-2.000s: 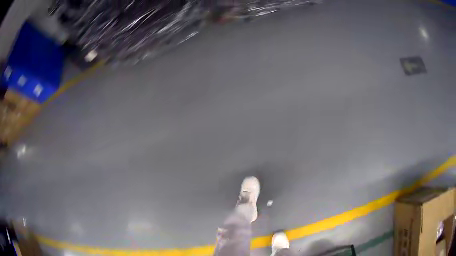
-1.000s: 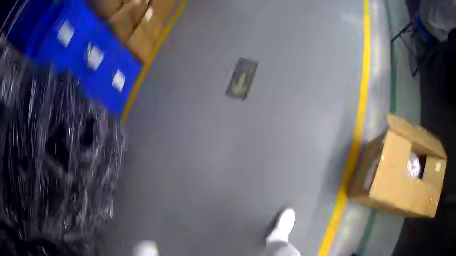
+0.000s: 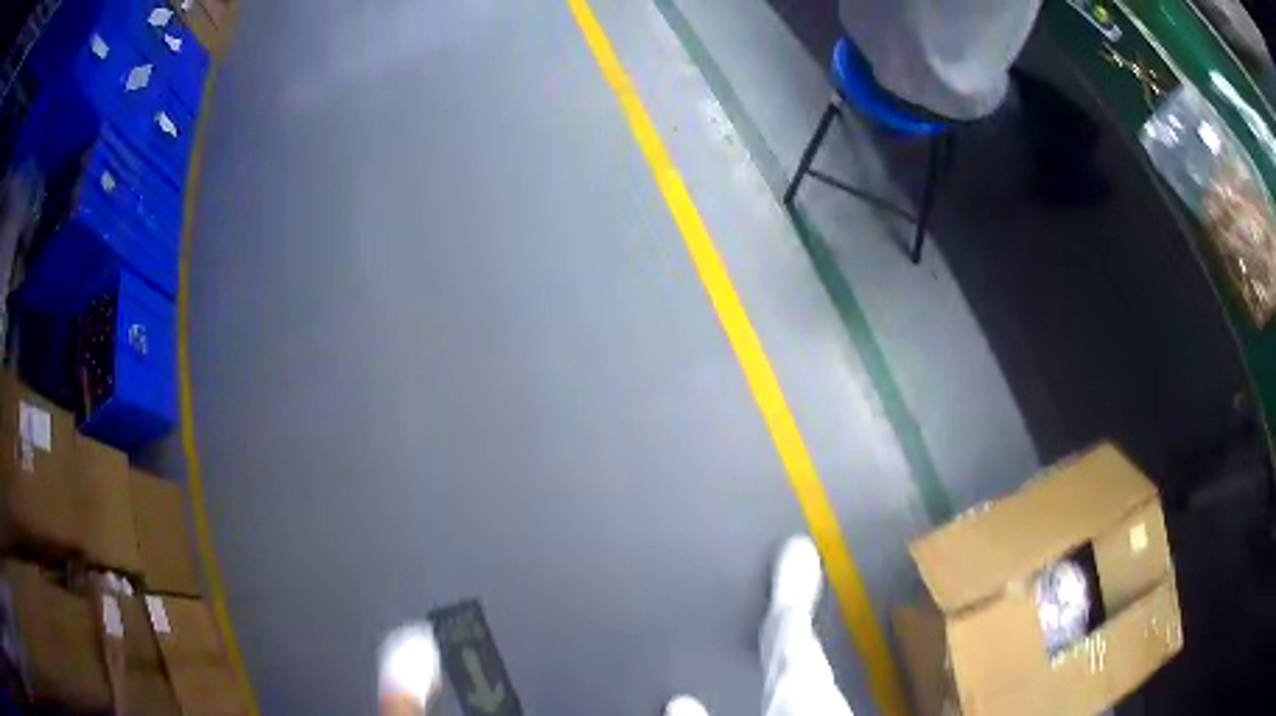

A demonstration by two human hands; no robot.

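A white, blurred shape at the bottom left, with a pinkish part below it, looks like my gloved left hand over the floor. Its fingers cannot be made out and nothing is seen in it. My right hand is not in view. An open brown carton stands at the bottom right, with a shiny, pale thing inside its opening. One white shoe is beside the yellow line, and another white tip, likely the other shoe, is cut off by the bottom edge.
Grey floor with a yellow line lies ahead. Blue bins and brown cartons line the left. A seated person is on a blue stool. A green bench holds bagged items. A dark floor sign is at the bottom.
The view has turned right and moved forward along the aisle. The floor sign and carton sit lower in view. The stool, seated person and green bench have come into clearer view.
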